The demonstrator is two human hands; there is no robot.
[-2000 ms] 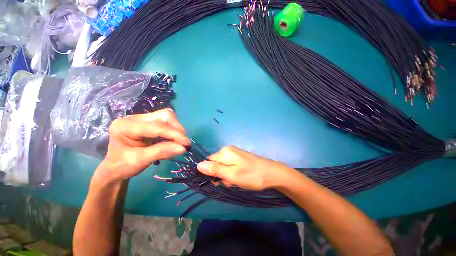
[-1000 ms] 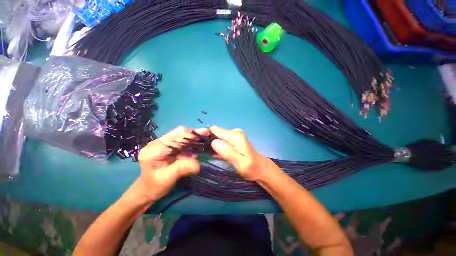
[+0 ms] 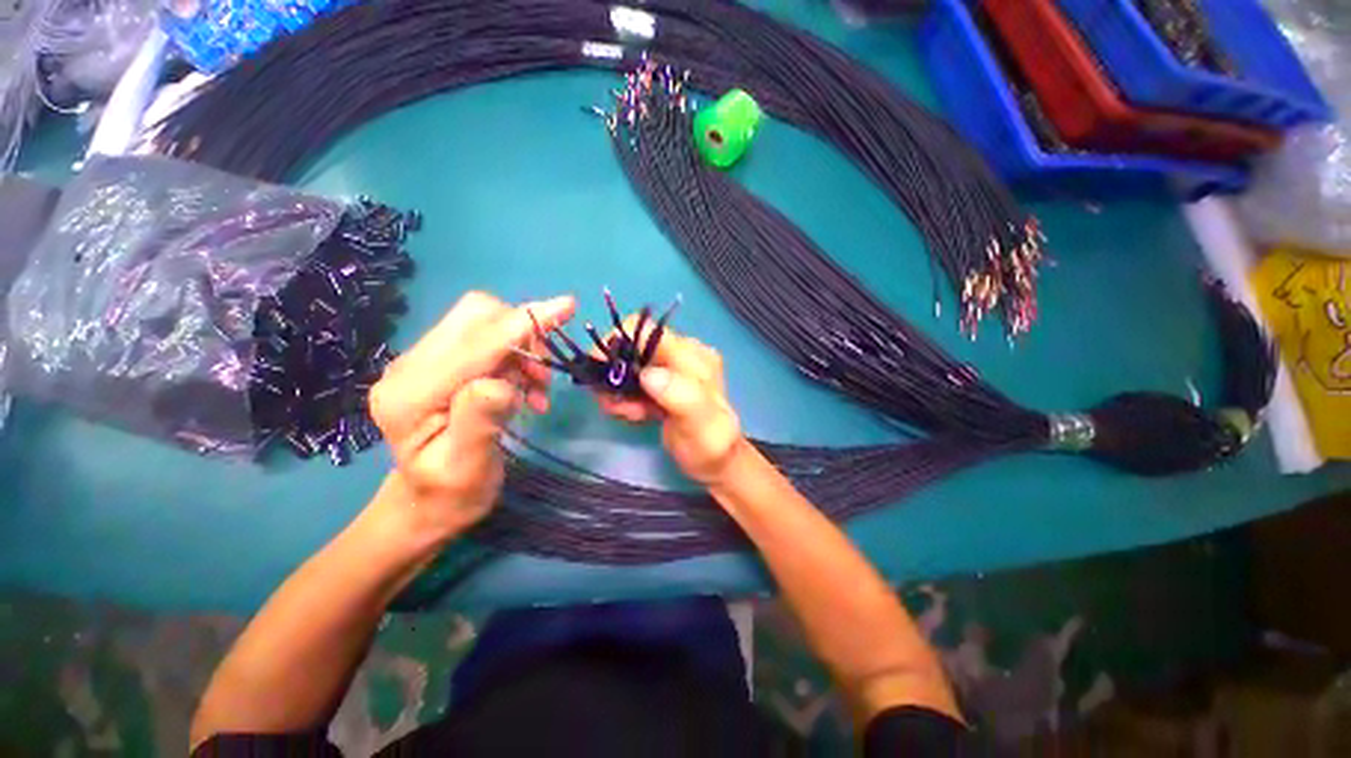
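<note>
My right hand (image 3: 685,397) grips a small fan of black cables with short black sleeves (image 3: 615,363) at their ends, tips pointing up. My left hand (image 3: 452,415) is beside the fan, its fingers curled at the leftmost cable tips; whether they pinch one is hidden. The working bundle of black cables (image 3: 637,518) runs from under my hands to the right. A pile of loose black sleeves (image 3: 326,341) spills from a clear plastic bag (image 3: 163,304) on the left.
Another cable bundle (image 3: 785,282) curves across the teal tabletop (image 3: 519,193), joining the working bundle at a silvery band (image 3: 1070,431). A green roll (image 3: 726,128) stands by its tips. A large hank (image 3: 445,59) arcs behind. Blue and red bins (image 3: 1022,163) and a yellow bag (image 3: 1311,348) are right.
The view has shifted right. My hands have moved apart; the sleeved cables, bunched between both hands a second ago, now fan upward from my right hand.
</note>
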